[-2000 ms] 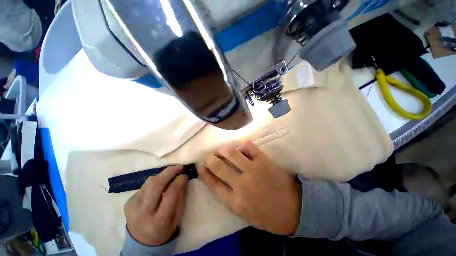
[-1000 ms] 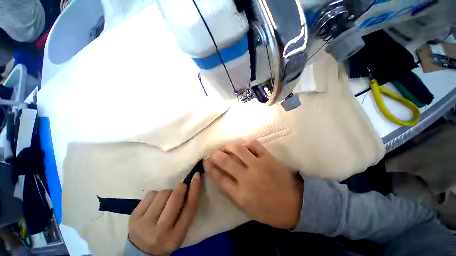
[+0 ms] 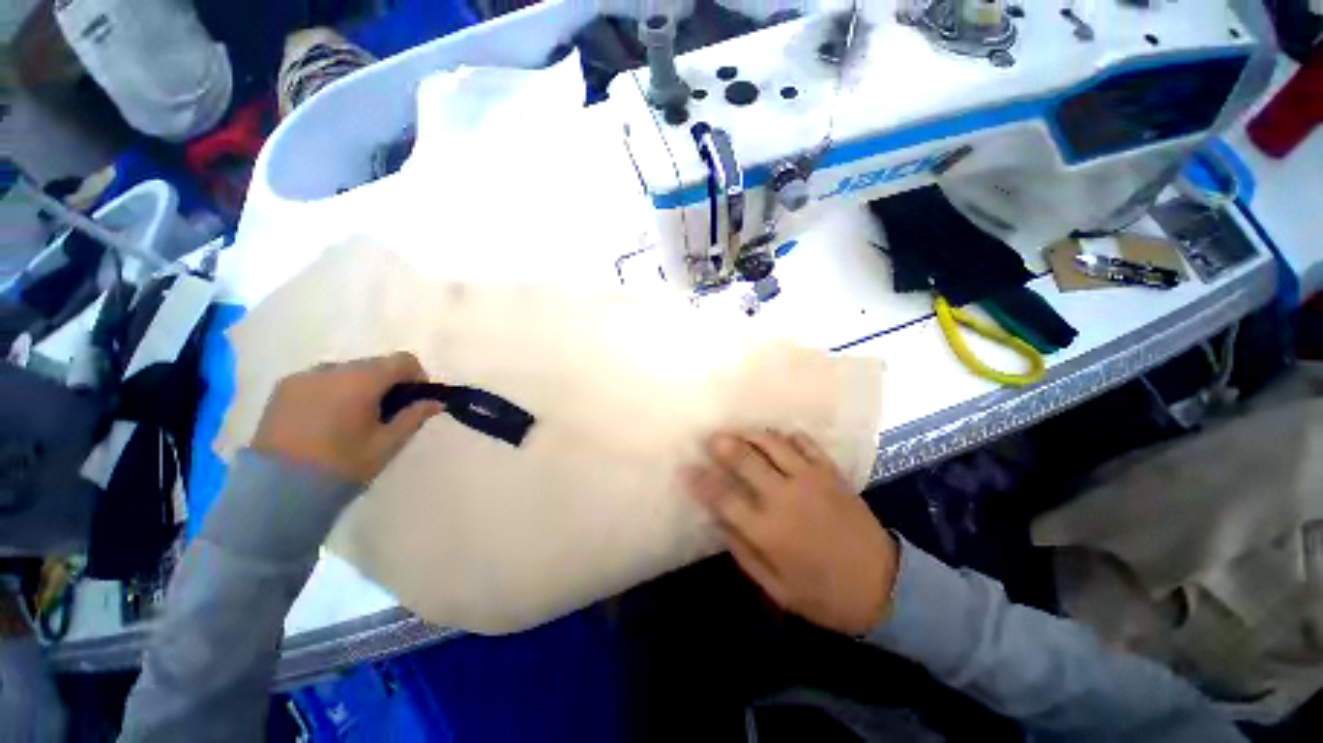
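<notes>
A beige cloth panel lies flat on the white machine table, left of and in front of the needle area. My left hand is over the panel's left part and pinches one end of a short black strip; the strip's other end points right over the cloth. My right hand rests palm down on the panel's right part, fingers somewhat apart, holding nothing that I can see. The presser foot of the sewing machine stands behind the panel, and the cloth is not under it.
Yellow-handled scissors lie partly under black cloth pieces right of the needle. A brown cardboard piece with a metal tool is farther right. A beige garment bundle hangs at the right. A red cylinder stands at the far right.
The beige panel has come away from under the machine head and lies in front of it. My left hand has moved left and lifted the black strip's end. My view takes in more of the machine.
</notes>
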